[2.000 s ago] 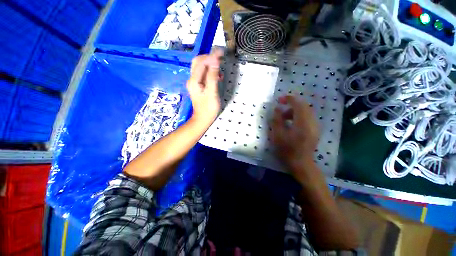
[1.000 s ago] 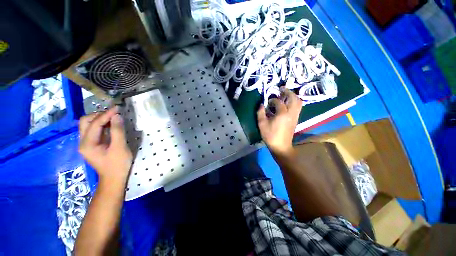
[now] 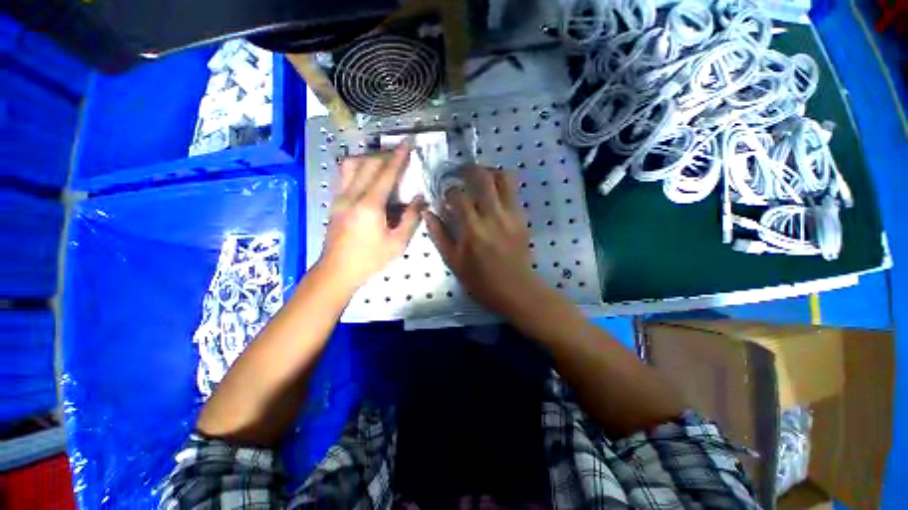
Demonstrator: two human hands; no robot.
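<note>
A coiled white USB cable (image 3: 450, 179) lies partly under my right hand (image 3: 482, 231), over the perforated work plate (image 3: 548, 214). My right hand's fingers are curled on the coil. My left hand (image 3: 366, 217) is beside it, fingers stretched over the white marking fixture (image 3: 430, 149). Its fingertips are close to the fixture, and any plug between them is too small to make out. The two thumbs are close together at the middle of the plate.
The cable pile (image 3: 697, 100) lies on the green mat (image 3: 657, 244) at right. At left are the lined blue bin (image 3: 139, 299) with cables and a small blue bin (image 3: 139, 129) with white pieces. A round grille (image 3: 388, 78) stands behind the plate. A cardboard box (image 3: 856, 398) is low at right.
My right hand has moved left from the cable pile to the fixture with a coiled cable. My left hand has come in over the fixture. The view has swung back left.
</note>
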